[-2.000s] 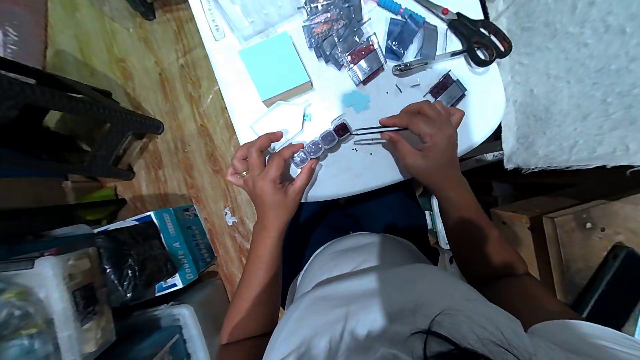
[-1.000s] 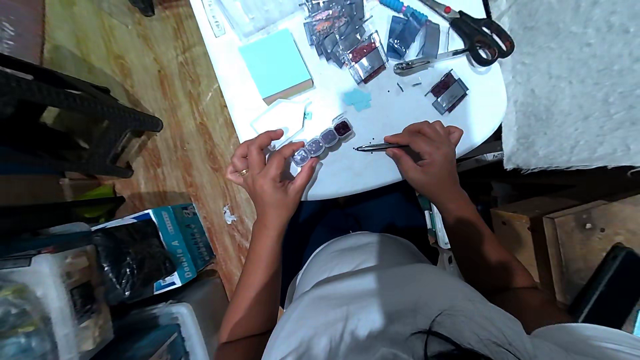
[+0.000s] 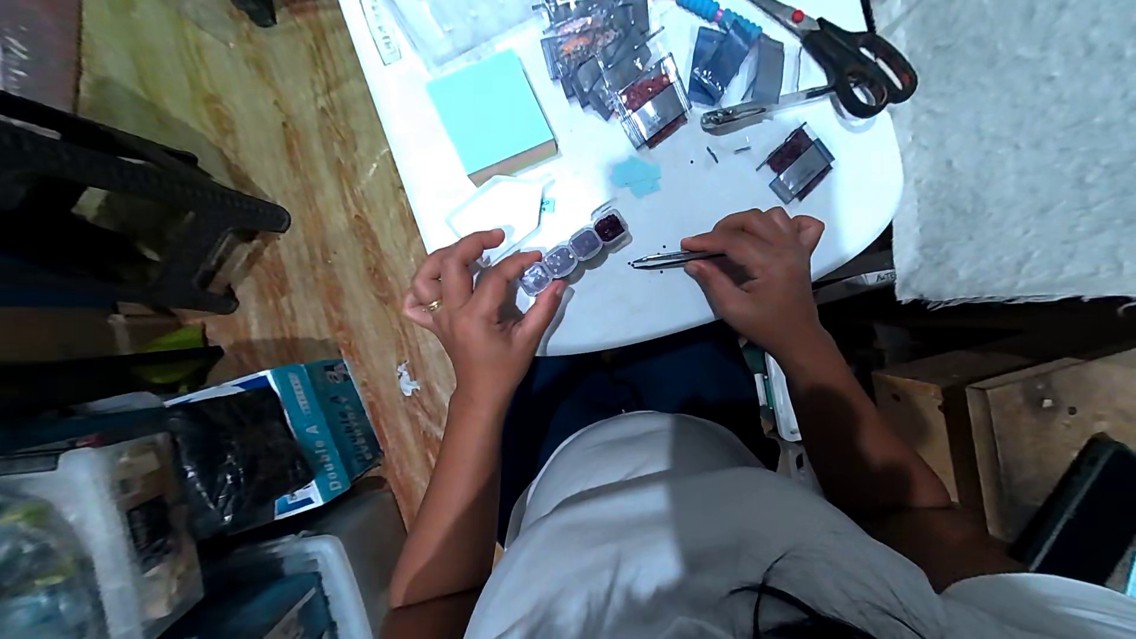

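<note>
Between thumb and fingertips, my left hand (image 3: 484,311) holds the lower end of a row of small clear plastic cups (image 3: 560,260). The far cup holds dark red bits (image 3: 610,227); the others look pale. My right hand (image 3: 761,275) pinches metal tweezers (image 3: 670,259), their tips pointing left over the white table (image 3: 621,311). Tiny dark specks lie on the tabletop around the tips. Whether the tweezers grip a speck cannot be told. A small packet with dark red contents (image 3: 797,163) lies beyond my right hand.
A light-blue sticky note pad (image 3: 493,114) and a white tray (image 3: 497,213) lie beyond my left hand. Farther back are plastic packets (image 3: 652,99), black-handled scissors (image 3: 859,69) and a metal tool (image 3: 741,115). A blue-green smear or cutout (image 3: 635,176) lies mid-table.
The tweezers' tips have moved from beside the far cup down to the specks on the table, and their arms look closer together. My right hand has shifted slightly; my left hand stays put.
</note>
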